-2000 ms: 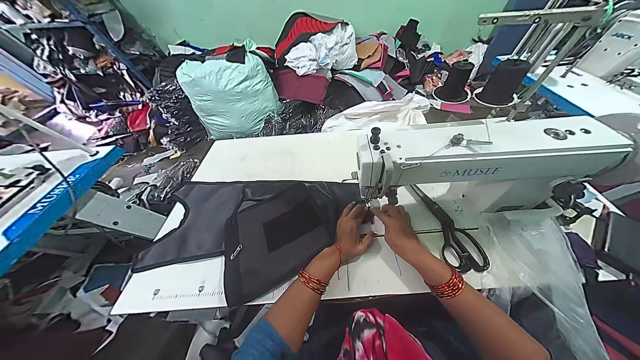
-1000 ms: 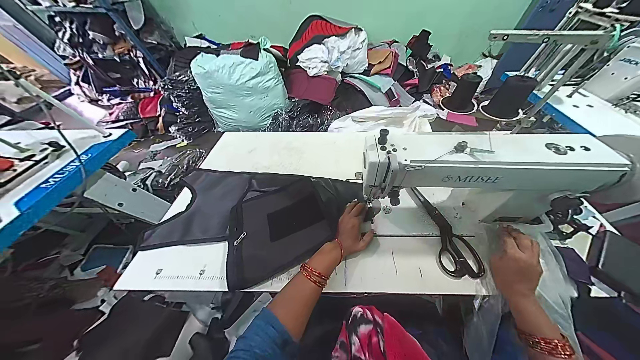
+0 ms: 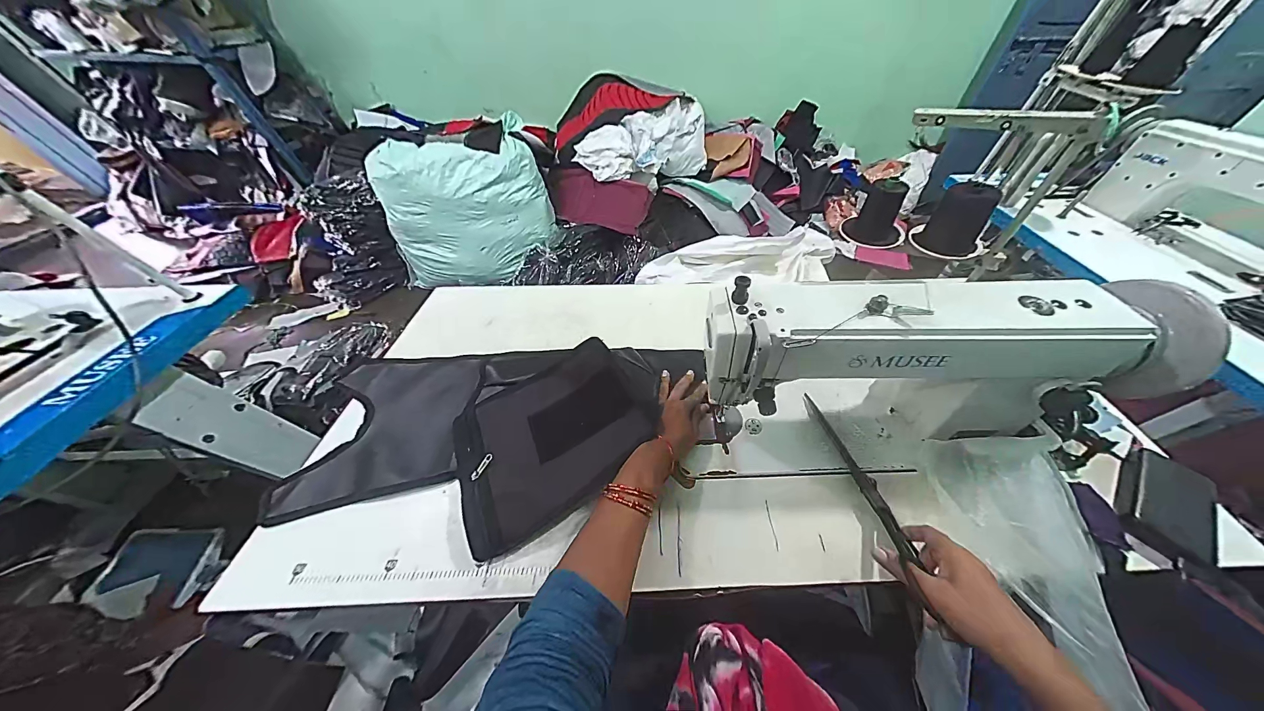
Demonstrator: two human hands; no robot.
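Beside the needle area of a white Musee sewing machine [image 3: 928,346], my left hand [image 3: 681,420] rests on the right end of a black fabric piece [image 3: 538,434] with a zipper and a darker rectangular patch. Whether its fingers grip the fabric cannot be told. My right hand [image 3: 943,578], near the front edge of the white table [image 3: 395,583], holds black scissors [image 3: 859,479] by the handles. Their blades point up and left toward the machine bed and look closed together.
Clear plastic sheeting [image 3: 1017,523] drapes over the table's right side. Behind stand black thread cones [image 3: 958,219], a pale green sack [image 3: 464,207] and heaped fabric scraps [image 3: 642,138]. Other machine tables flank the left [image 3: 118,365] and right [image 3: 1086,242].
The scissors lay on the table at the right of the needle and are now in my right hand. My left hand has stayed near the needle.
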